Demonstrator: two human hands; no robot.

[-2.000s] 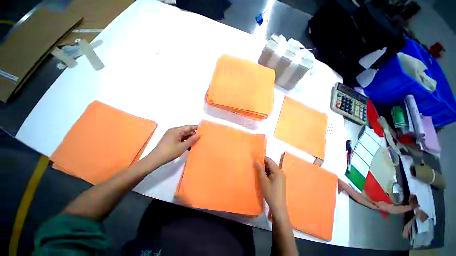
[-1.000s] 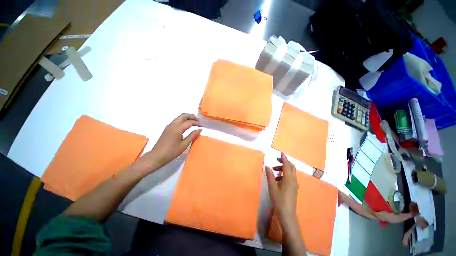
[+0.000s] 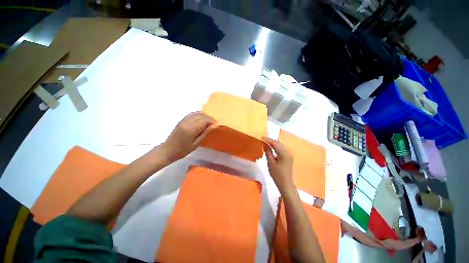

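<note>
The far stack of orange cut panels (image 3: pixel 235 112) lies beyond the main stack. My left hand (image 3: pixel 187 134) pinches the near left corner of its top panel, and my right hand (image 3: pixel 277 158) pinches the near right corner. The panel's near edge is lifted a little, with darker orange showing beneath. The main stack (image 3: pixel 213 215) lies directly before me, untouched. The left-hand pile (image 3: pixel 77 182) is partly behind my left forearm. The right-hand stack (image 3: pixel 321 226) is partly behind my right forearm.
A small orange piece (image 3: pixel 306 164) lies right of my right hand. Banded bundles (image 3: pixel 280 97) stand behind the far stack. A calculator (image 3: pixel 347 134), swatch card (image 3: pixel 367 192) and blue crate (image 3: pixel 416 113) are at right. Cardboard sheets (image 3: pixel 31 77) lie far left.
Both hands have moved from beside the main stack to the far stack and taken hold of its top panel's near corners. The camera view has shifted, so the table things appear lower.
</note>
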